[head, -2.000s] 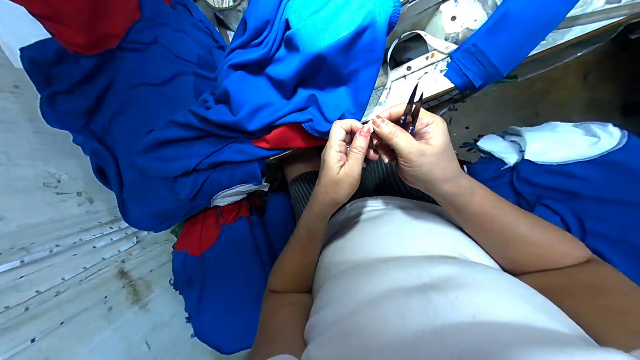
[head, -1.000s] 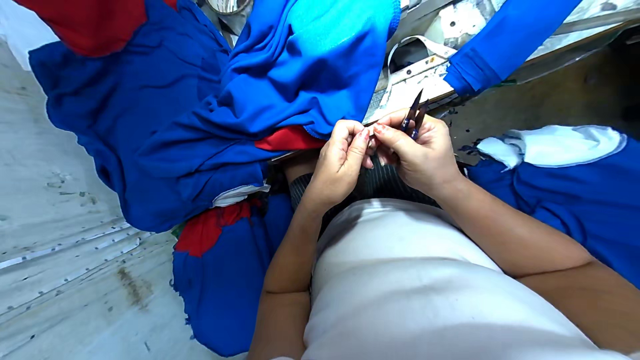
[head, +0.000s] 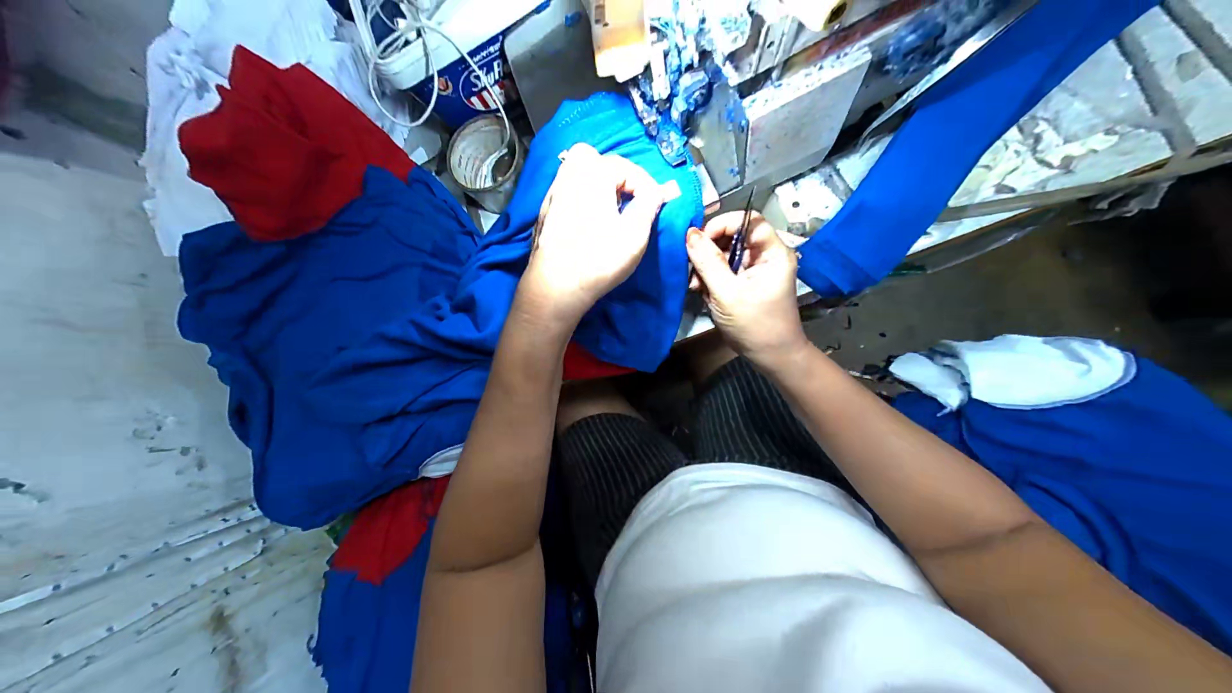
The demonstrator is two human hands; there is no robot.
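Observation:
Blue knit fabric [head: 385,327] lies bunched across the left and runs up to the sewing machine's presser-foot area [head: 669,125]. On its brightly lit part rests my left hand [head: 597,221], fingers bent at the cloth; glare hides whether they pinch it. My right hand [head: 756,279] is at the right edge of the same cloth, with thumb and forefinger together there. Small dark thread snips [head: 741,236] are held in that hand, points up. A blue fabric strip [head: 943,164] slants over the machine table on the right.
Red fabric [head: 289,144] and white cloth [head: 173,125] lie at the upper left. A cup [head: 481,159] stands beside a labelled bucket [head: 472,87] with a white cable [head: 433,48]. More blue fabric with a white panel [head: 1049,371] lies at the right, below the table edge [head: 1078,188].
My hands, earlier together near my lap, have moved apart and up to the machine. The left is now on the blue fabric. The view has shifted, showing more of the machine.

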